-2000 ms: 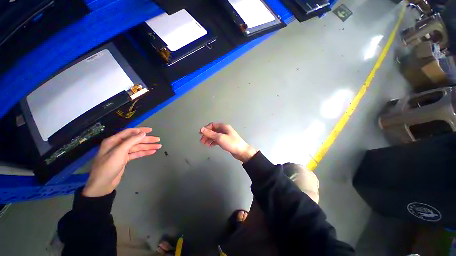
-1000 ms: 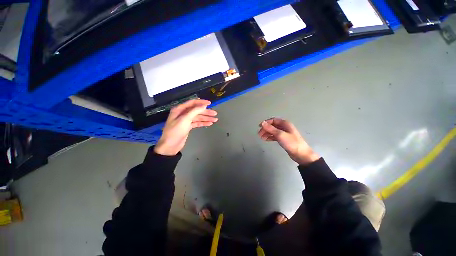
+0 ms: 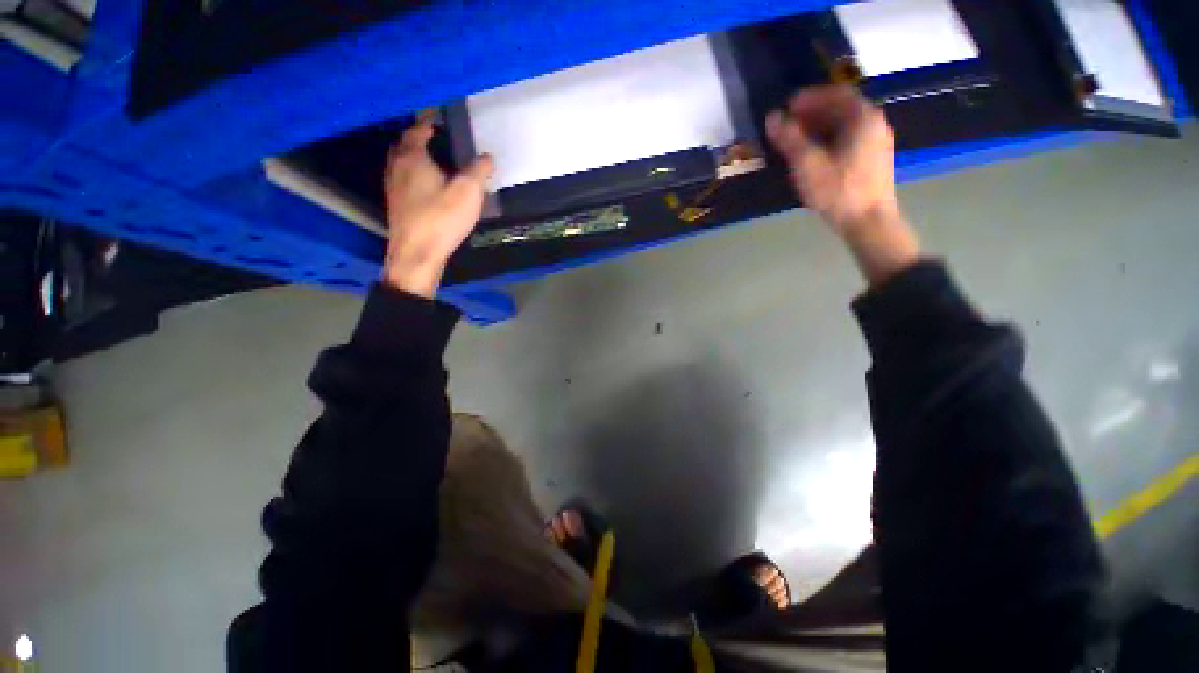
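A screen panel [image 3: 598, 112] with a white back and a dark strip lies on a black pad on the blue shelf. A copper-coloured bit [image 3: 739, 161] is at its near right corner. A green circuit board [image 3: 552, 225] lies along its near edge. My left hand [image 3: 434, 197] is at the panel's left edge, thumb over the edge and fingers partly hidden beyond it; a firm grip cannot be told. My right hand [image 3: 838, 151] is blurred, just right of the panel, its fingers curled; whether it touches anything cannot be told.
A blue shelf beam [image 3: 395, 79] crosses above the panel. A smaller white panel [image 3: 907, 36] and another one [image 3: 1115, 55] lie further right on the shelf. A yellow floor line [image 3: 1151, 497] is at the right. A yellow box [image 3: 29, 440] is at the left.
Both hands have moved forward from over the floor to the shelf, left hand to the panel's left edge, right hand to its right side. The view has shifted left along the shelf.
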